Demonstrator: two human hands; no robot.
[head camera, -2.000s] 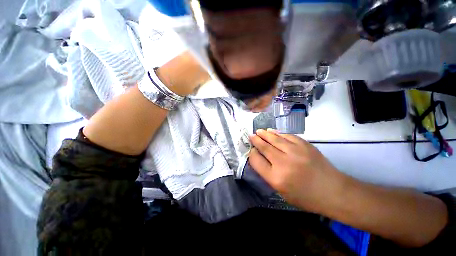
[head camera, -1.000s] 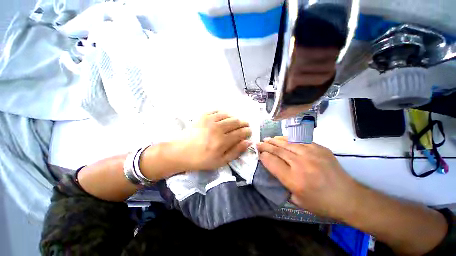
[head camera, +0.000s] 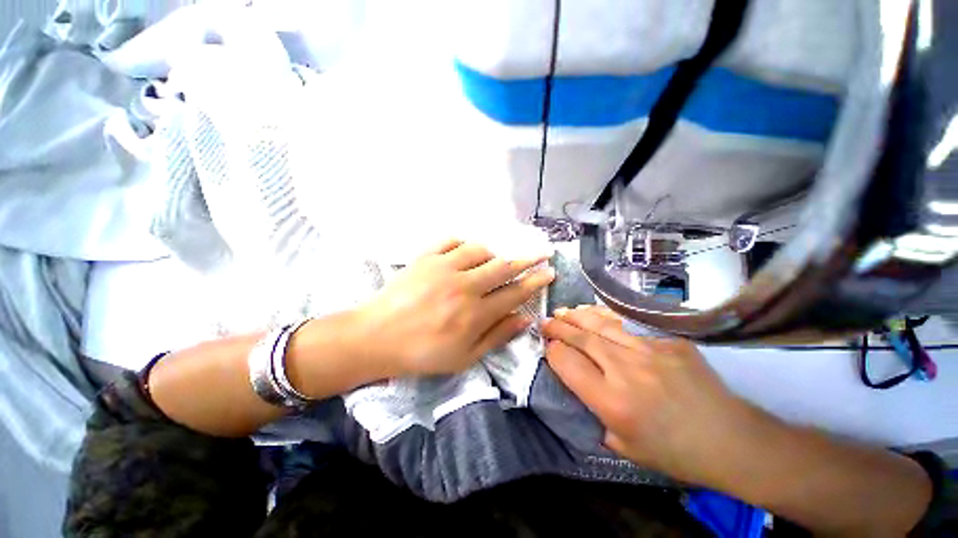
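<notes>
The pale garment body (head camera: 420, 401) lies on the machine table, its upper part overexposed. Its dark grey waistband (head camera: 462, 447) hangs at the table's front edge. My left hand (head camera: 446, 310) lies palm down on the pale cloth, fingers pointing at the needle area. My right hand (head camera: 641, 389) presses the cloth at the dark band, its fingertips just right of the left hand's. Both sets of fingertips are just in front of the sewing machine's presser foot (head camera: 573, 229). Whether the fingers pinch the cloth underneath cannot be seen.
The white machine head with a blue stripe (head camera: 599, 100) fills the upper right. A shiny, blurred curved part (head camera: 735, 305) covers the area right of the needle. A black looped item (head camera: 893, 363) lies at right. Loose pale cloth (head camera: 79, 158) hangs at left. A blue bin (head camera: 725, 513) shows below.
My left hand has come down from beside the machine head onto the cloth next to my right hand. The view has shifted, and the curved shiny part now appears farther right, hiding the phone.
</notes>
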